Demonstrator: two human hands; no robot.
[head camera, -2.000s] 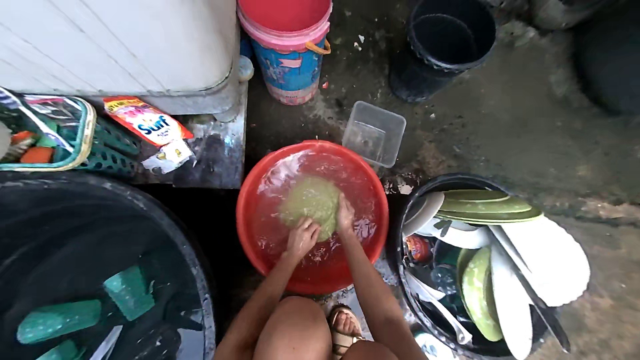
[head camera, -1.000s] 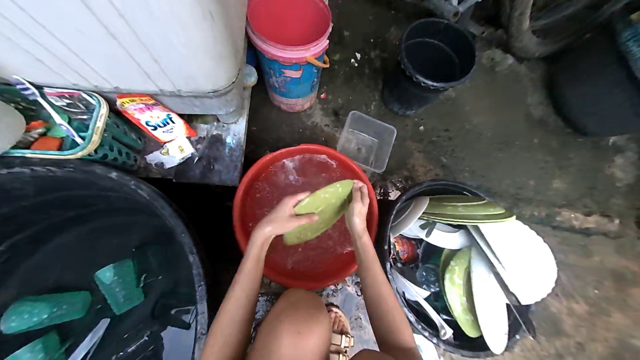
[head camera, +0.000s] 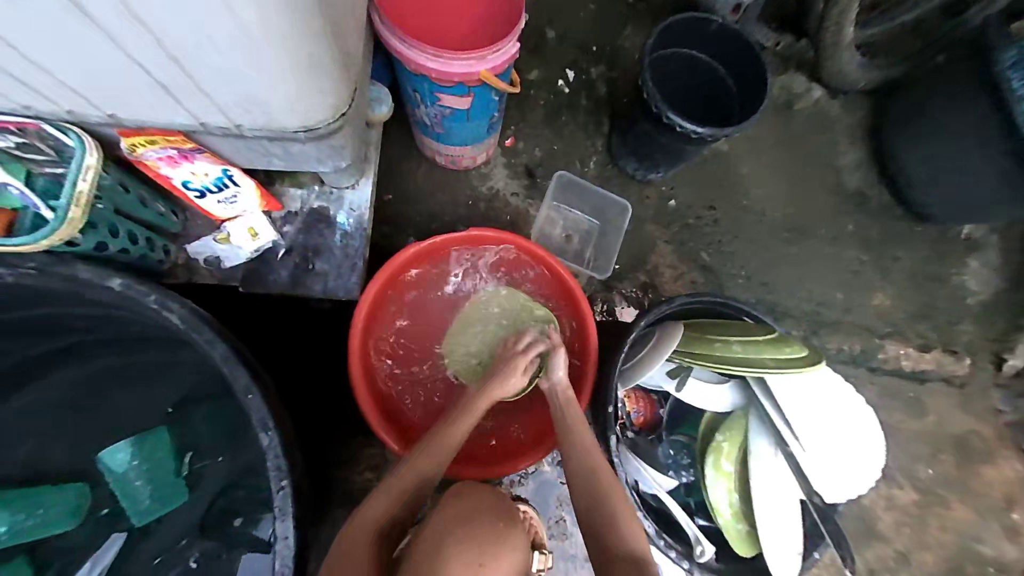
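Observation:
A red plastic basin (head camera: 384, 408) of soapy water stands in front of my knees. In it lies a green plate (head camera: 480, 332), partly under the water. My left hand (head camera: 516, 364) rests on the plate's lower right part with its fingers bent. My right hand (head camera: 555, 360) grips the plate's right edge, close beside the left. Whether a sponge is between the hands cannot be seen. To the right, a black tub (head camera: 632, 472) holds green plates (head camera: 740, 348), white plates (head camera: 832, 432), a ladle-like utensil and a knife-like utensil.
At the left is a large black tub (head camera: 264, 424) with green tumblers (head camera: 144, 472) in water. Behind the basin are a clear plastic container (head camera: 582, 224), a blue and pink bucket (head camera: 452, 104) and a black bucket (head camera: 692, 88). A Surf detergent pouch (head camera: 196, 172) lies by a green basket (head camera: 120, 208).
A second ago the green plate was tilted up above the water between my hands; now it lies lower and flatter in the basin. My hands have come closer together at its right side.

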